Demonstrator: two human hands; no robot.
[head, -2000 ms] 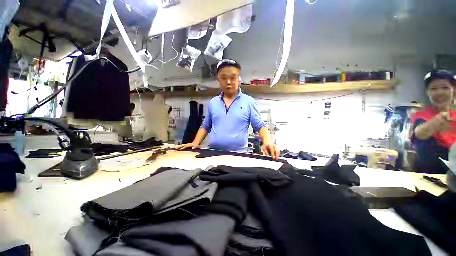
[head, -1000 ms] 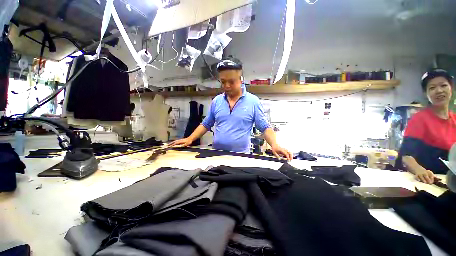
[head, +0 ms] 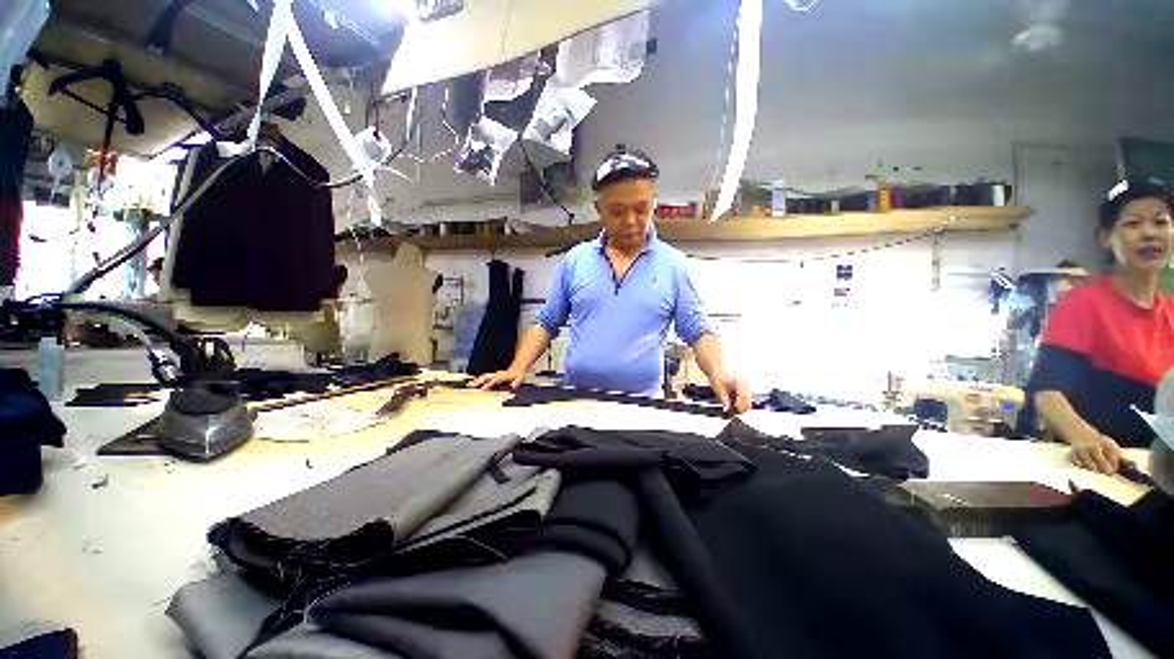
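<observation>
Neither of my hands is in the picture. A folded bundle of grey cut pieces (head: 373, 502) with black layers and frayed edges lies nearest, at the centre of the table. Black cloth panels (head: 837, 554) are draped to its right, down to the lower edge. Beyond them a dark cloth strip (head: 618, 400) lies flat along the far side of the table, by the hands of a person in blue (head: 624, 309).
A steam iron (head: 206, 422) stands at left. A navy garment (head: 23, 431) lies at the left edge. A dark flat bar (head: 985, 506) lies at right. A second person in red and black (head: 1114, 335) has a hand on the table at right. White strips (head: 740, 116) hang overhead.
The person in blue has shifted slightly right, head lowered compared with two seconds ago. The person at right has lowered a raised hand to the table. The near cloth has not moved.
</observation>
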